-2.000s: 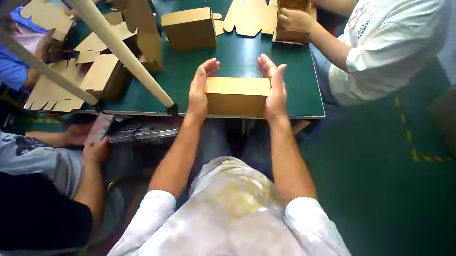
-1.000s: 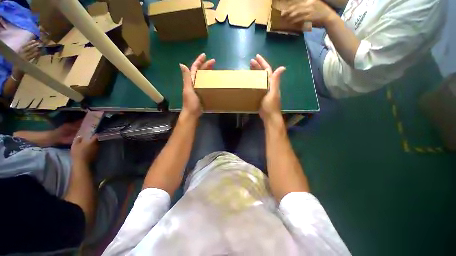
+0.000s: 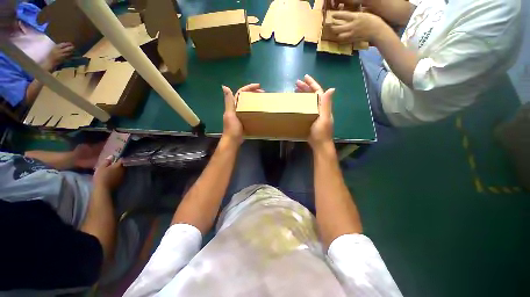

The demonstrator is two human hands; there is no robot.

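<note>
A closed brown tuck-top carton (image 3: 277,116) is between my two hands at the front edge of the green workbench (image 3: 267,68). Its light top face and its darker side towards me both show. My left hand (image 3: 233,116) is against the carton's left end, with the thumb up and the fingers curving round the far side. My right hand (image 3: 321,119) is against its right end in the same way. The carton's far side and underside are hidden.
A closed box (image 3: 219,36) stands beyond, with a flat blank (image 3: 292,22) beside it. A person at right (image 3: 354,26) handles another box. Cream posts (image 3: 139,64), partly folded boxes (image 3: 119,87) and blanks are at left. A person at left holds a pinkish slab (image 3: 111,148).
The carton stays between my hands; the view has shifted slightly. The hands of the person at right have moved on their box, and a flap now shows at its near side.
</note>
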